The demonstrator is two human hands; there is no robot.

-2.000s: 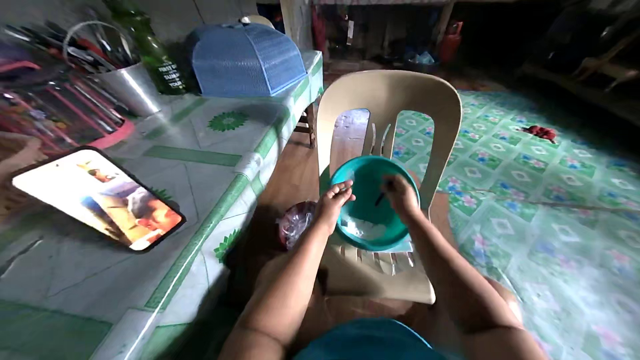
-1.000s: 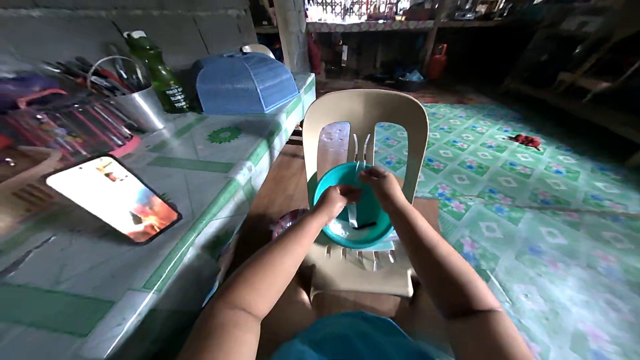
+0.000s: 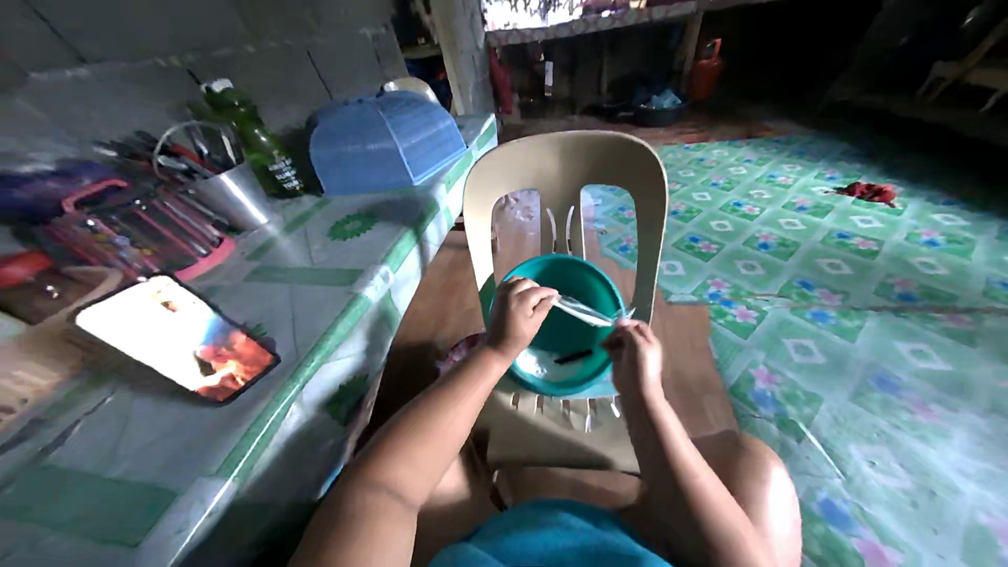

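Note:
My left hand (image 3: 520, 315) pinches one end of a thin, clear plastic strip or small bag (image 3: 584, 311). Its other end is between the fingers of my right hand (image 3: 636, 354), so it stretches across above a teal plastic basin (image 3: 557, 387). The basin rests on the seat of a beige plastic chair (image 3: 567, 150) that faces me. Inside the basin lie a dark, slim object (image 3: 573, 357), too small to name surely, and some whitish, clear material (image 3: 534, 362) near the left wall.
On the tiled counter (image 3: 315, 236) at left are a lit smartphone (image 3: 177, 337), a pink wire basket (image 3: 150, 232), a metal utensil pail (image 3: 232, 197), a green bottle (image 3: 272, 150) and a blue mesh food cover (image 3: 382, 142). A red cloth (image 3: 869, 192) lies on the patterned floor covering.
Two seconds ago my right hand held a dark object over the basin; now a dark object lies inside it. My hands have moved apart since one second ago, with clear plastic stretched between them.

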